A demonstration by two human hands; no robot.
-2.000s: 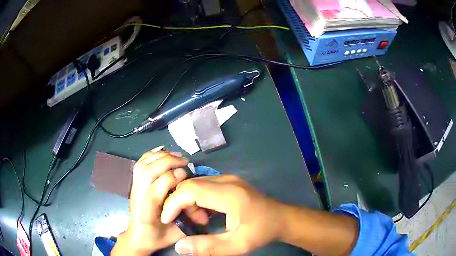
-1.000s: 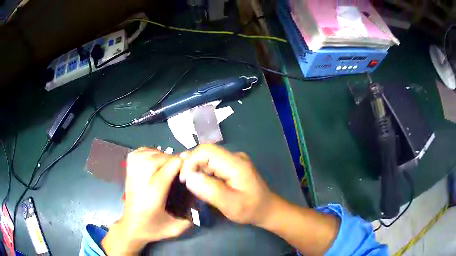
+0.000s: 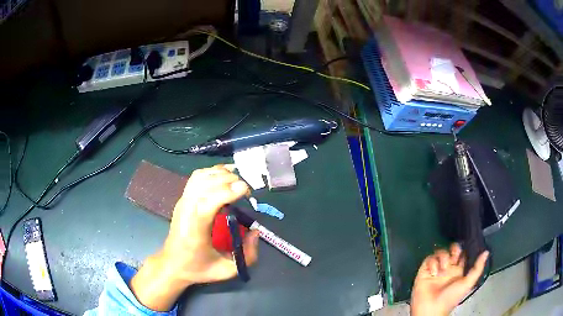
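My left hand (image 3: 201,237) holds a black phone (image 3: 237,248), seen nearly edge-on, above the mat. A red square (image 3: 220,232) shows behind the phone, and a white marker with red print (image 3: 281,244) lies beside the hand. My right hand (image 3: 446,279) is at the lower end of the black hot air gun (image 3: 470,207), with the handle between thumb and fingers; how firmly they close on it cannot be told. The gun's metal nozzle points away from me.
A brown block (image 3: 157,189), a grey block (image 3: 281,166) on white scraps, and a blue strip (image 3: 270,210) lie around the left hand. An electric screwdriver (image 3: 278,136) lies behind. The blue hot air station (image 3: 426,117) is back right. An opened phone (image 3: 38,259) lies left.
My right hand has left the phone and moved right to the hot air gun. My left hand keeps the phone, now turned edge-on. The marker and red square have come into sight.
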